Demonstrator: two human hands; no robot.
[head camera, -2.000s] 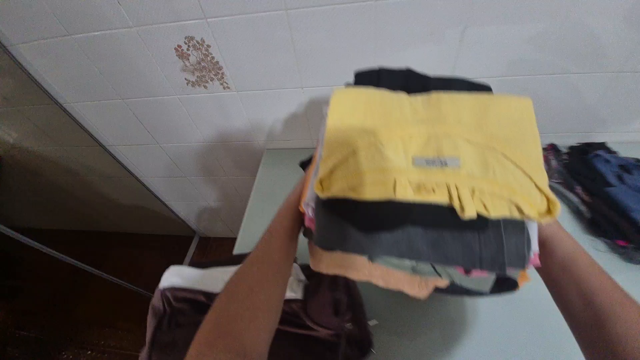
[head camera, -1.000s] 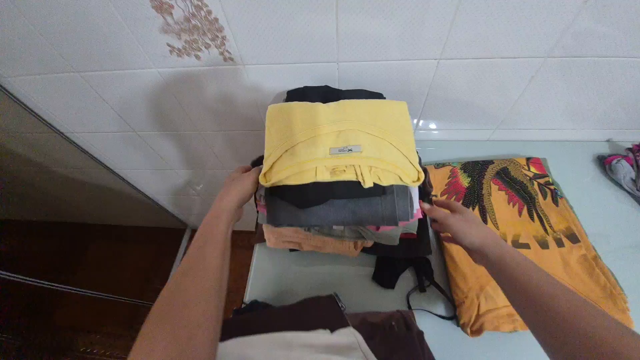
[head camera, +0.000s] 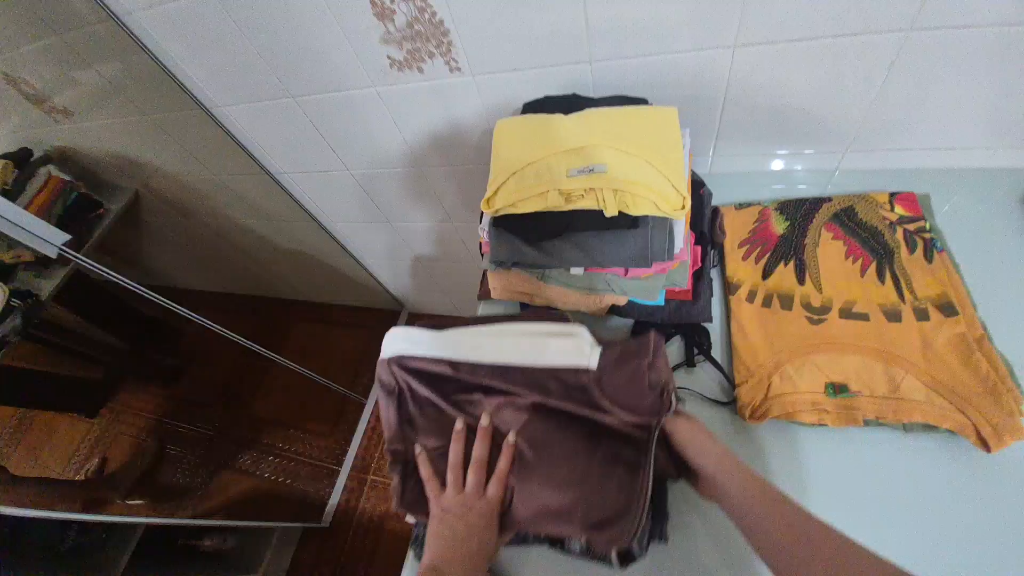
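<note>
My left hand (head camera: 468, 488) lies flat, fingers spread, on a folded dark brown garment (head camera: 576, 472) with a zip along its right side. A white band of cloth (head camera: 488, 346) crosses its far edge. My right hand (head camera: 696, 452) is at the garment's right side, its fingers hidden behind or under the cloth, so its grip cannot be told. Patterned dark cloth (head camera: 656, 520) shows beneath. Behind stands a tall stack of folded clothes (head camera: 580, 248), topped by a yellow shirt (head camera: 588, 144); neither hand touches it.
To the right, an orange printed shirt (head camera: 848, 344) lies folded on the pale glass-like tabletop (head camera: 904, 496). A black strap (head camera: 704, 352) lies between it and the brown garment. A tiled wall (head camera: 656, 48) rises behind. At left are a reflective panel (head camera: 240, 280) and brown floor.
The clothes stack, between both my hands earlier, now stands free by the wall. Both hands have moved from it to the brown garment nearer me.
</note>
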